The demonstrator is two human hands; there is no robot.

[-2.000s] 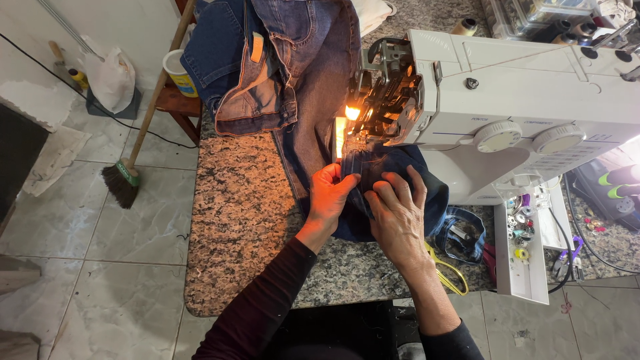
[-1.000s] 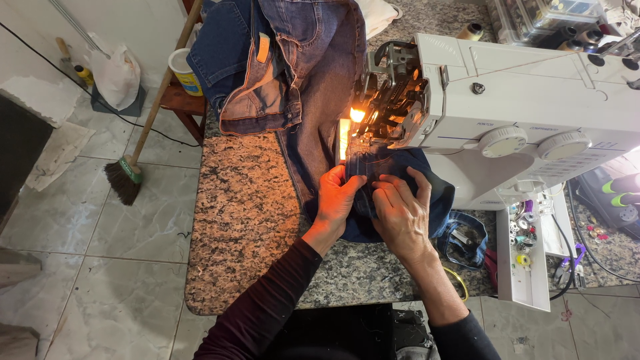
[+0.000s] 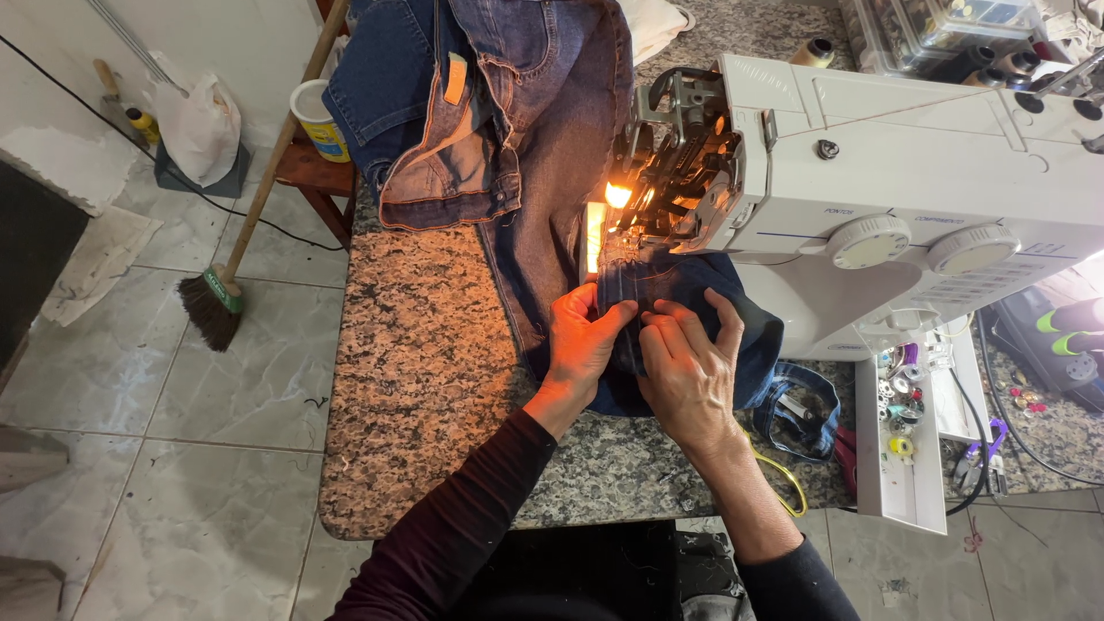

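Observation:
A white sewing machine [image 3: 862,164] stands at the right, its open end showing metal parts and a lit lamp. Dark blue denim [image 3: 733,302] lies at the needle area, and more of the garment, blue jeans [image 3: 552,147], spreads behind and to the left. My left hand [image 3: 582,345] pinches a seamed edge of the denim between thumb and fingers, just in front of the lamp. Close beside it on the right, my right hand [image 3: 694,371] rests bent fingers on the same denim, fingertips pressing the cloth. The needle and presser foot cannot be made out clearly.
The granite tabletop [image 3: 414,379] ends near my forearms. At the right are an open tray of bobbins [image 3: 901,448], a denim strip [image 3: 806,414], a yellow cord [image 3: 789,483] and purple-handled snips [image 3: 983,448]. A thread spool [image 3: 813,53] stands behind the machine. A broom [image 3: 216,297] leans at the left.

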